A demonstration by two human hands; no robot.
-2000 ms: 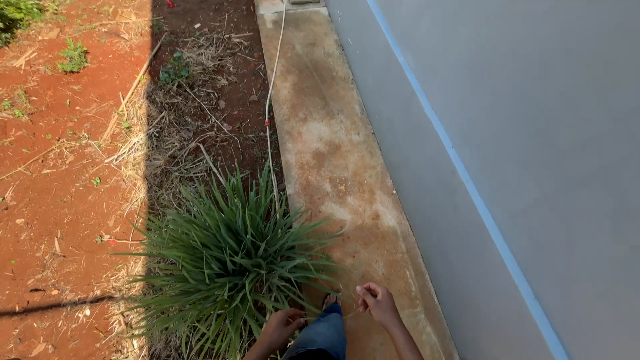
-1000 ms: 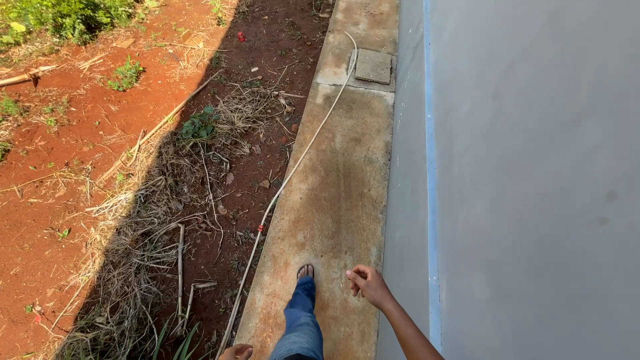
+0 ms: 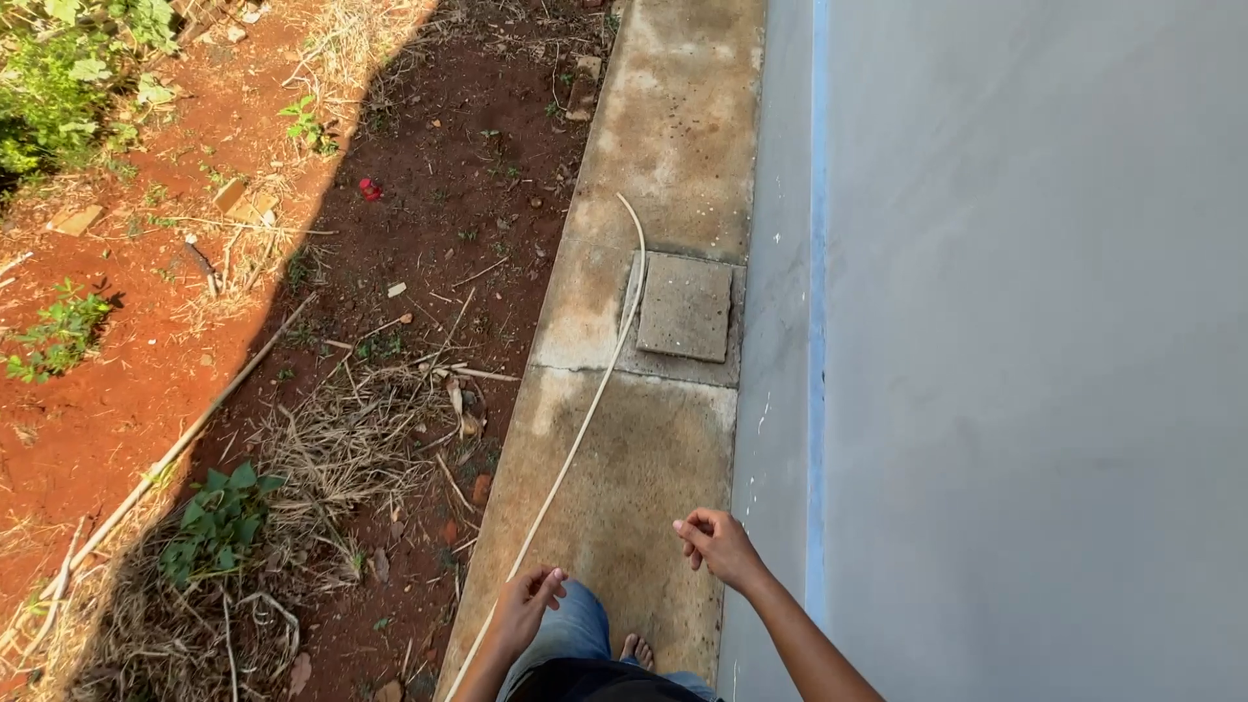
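My left hand (image 3: pixel 529 603) hangs in front of my jeans, fingers loosely curled, with nothing visible in it. Beneath and beside it passes a pale hose (image 3: pixel 575 447), lying along the concrete walkway (image 3: pixel 634 448); whether hand and hose touch cannot be told, though the hand looks raised above it. To the right, my right hand (image 3: pixel 717 546) is held over the walkway near the wall, its fingers bent and thumb near the fingertips, with nothing visible between them. Farther ahead, the hose's end curves past a square concrete cover (image 3: pixel 685 307).
A grey wall (image 3: pixel 1024 341) with a blue stripe (image 3: pixel 817 292) borders the walkway on the right. Red soil (image 3: pixel 468 234) lies to the left, with dry grass (image 3: pixel 341 468), a leafy plant (image 3: pixel 219 522), a long stick (image 3: pixel 195 429) and a small red object (image 3: pixel 370 189).
The view has moved forward along the walkway. The large grassy clump seen two seconds ago is out of view, and the concrete cover is nearer. My left hand is more fully in view than one second ago.
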